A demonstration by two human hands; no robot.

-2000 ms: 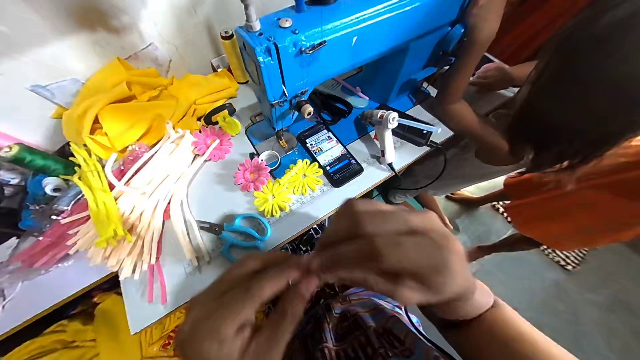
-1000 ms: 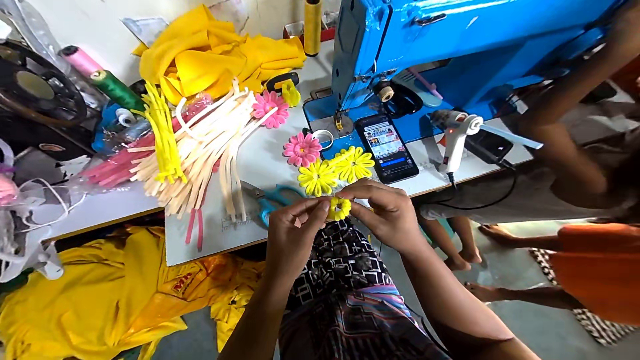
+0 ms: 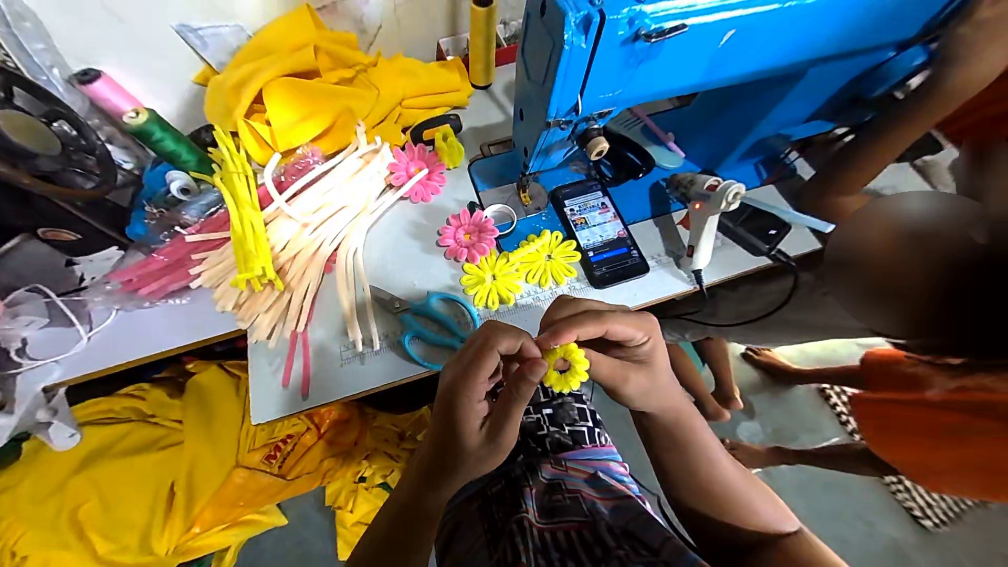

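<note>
Both hands meet over my lap, just off the table's front edge. Between my left hand (image 3: 490,394) and my right hand (image 3: 618,350) is a small yellow looped flower ring (image 3: 566,368) with a hole in its middle; fingertips of both pinch its upper left rim. Two yellow flowers (image 3: 491,280) and a pink flower (image 3: 468,235) lie on the table beyond. Left of my hands are scissors with light-blue handles (image 3: 437,329). A bundle of cream fabric strips (image 3: 315,236), with yellow strips (image 3: 242,213) on top, lies further left, touching another pink flower (image 3: 417,172).
A blue sewing machine (image 3: 709,71) stands at the back, a phone (image 3: 600,234) before it. A white glue gun (image 3: 706,216) with a cord is at the right. Yellow cloth (image 3: 315,87) lies behind the strips. Other people (image 3: 929,409) are close on the right.
The blurred hands of two seconds ago are lower and steadier now, with the yellow flower ring showing between them. The view has shifted, showing more of the left side.
</note>
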